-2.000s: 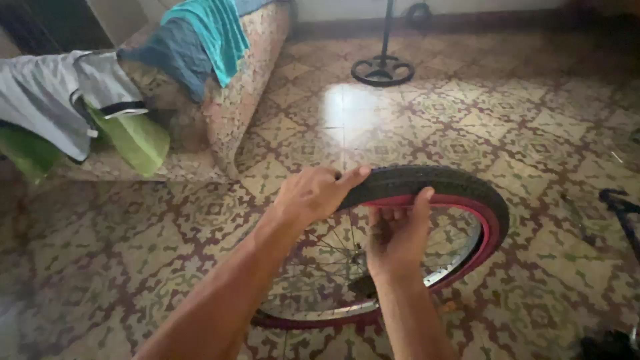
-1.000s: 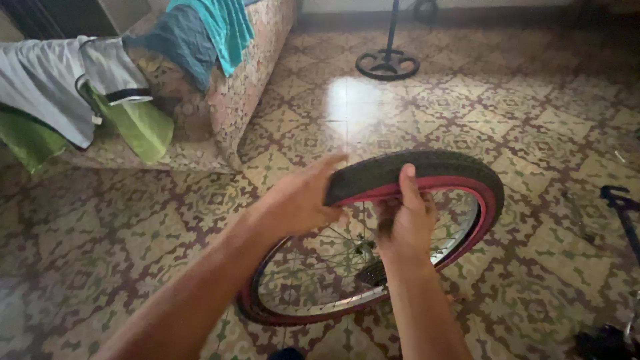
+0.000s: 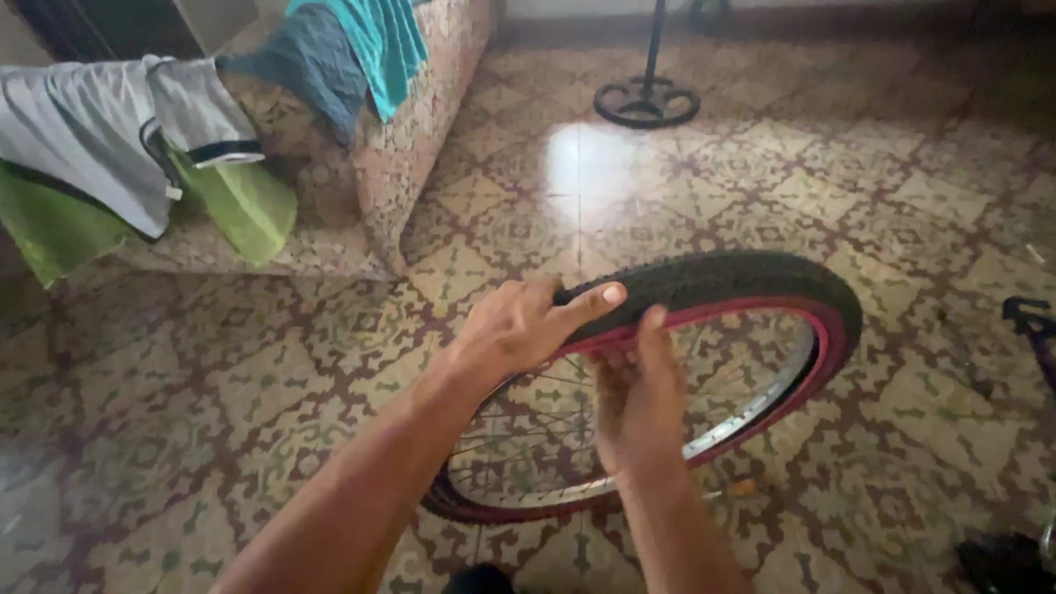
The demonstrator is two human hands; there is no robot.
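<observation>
A bicycle wheel [image 3: 734, 429] with a silver rim and thin spokes is held tilted above the tiled floor. Its black, knobby tire [image 3: 726, 276] has a red sidewall. My left hand [image 3: 520, 322] lies over the upper left part of the tire, thumb along the tread and fingers wrapped out of sight behind it. My right hand [image 3: 643, 388], slightly blurred, is at the inner side of the tire, with its thumb up against the red sidewall and its fingers under the edge. The hub is hidden behind my right hand and wrist.
A cloth-covered piece of furniture [image 3: 421, 140] bears a grey garment [image 3: 91, 124], a green cloth [image 3: 247, 214] and a turquoise cloth [image 3: 384, 49]. Farther off stands a black round stand base [image 3: 648, 103]. A dark metal part [image 3: 1031, 318] is at the right edge, and an orange-tipped object [image 3: 738, 488] lies beyond the wheel.
My left hand, blurred at the tire a second ago, now rests over it with the thumb along the tread. My right thumb has come down from the tread to the red sidewall.
</observation>
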